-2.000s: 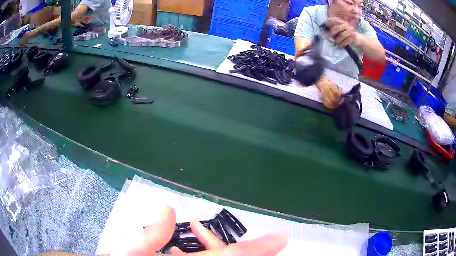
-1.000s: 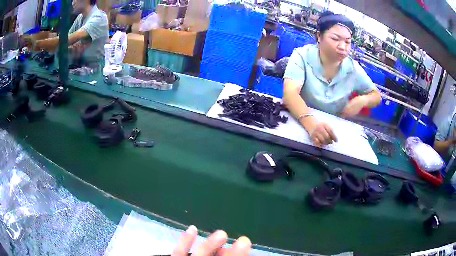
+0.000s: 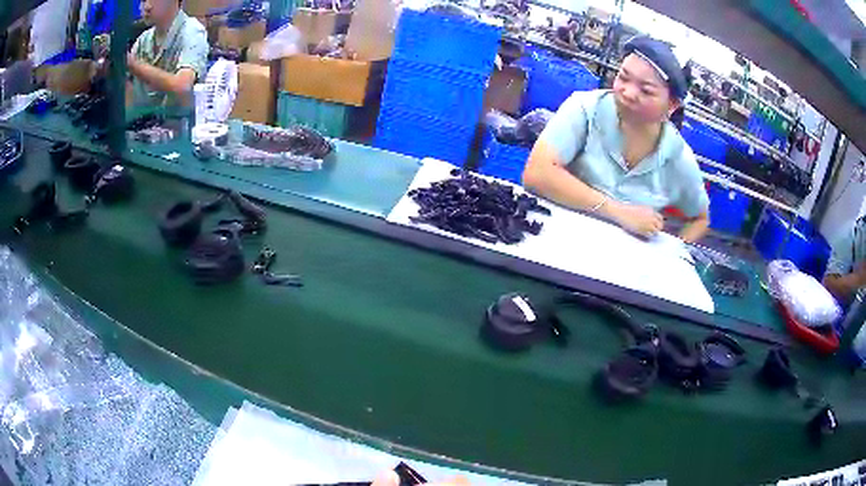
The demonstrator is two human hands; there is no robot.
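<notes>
Slivers of fingertips (image 3: 385, 478) show at the bottom edge, beside a small glossy black piece (image 3: 409, 473) above the white sheet (image 3: 275, 446). I cannot tell which of my hands they belong to, or whether the piece is gripped. The rest of my hands is cut off by the edge. Another thin dark piece lies along the bottom edge, mostly cut off. A part-built headset with a white label on one cup (image 3: 511, 321) lies on the green belt ahead.
More headsets lie on the green belt (image 3: 313, 342), at left (image 3: 214, 256) and far right (image 3: 779, 367). Crinkled clear plastic (image 3: 47, 370) covers the near left bench. Across the belt, a person (image 3: 622, 157) sits behind a black parts pile (image 3: 475, 207) on a white sheet.
The fingers over the white sheet have dropped to the bottom edge, and a black piece now shows there. The labelled headset has shifted slightly right. The opposite person's forearm has drawn back.
</notes>
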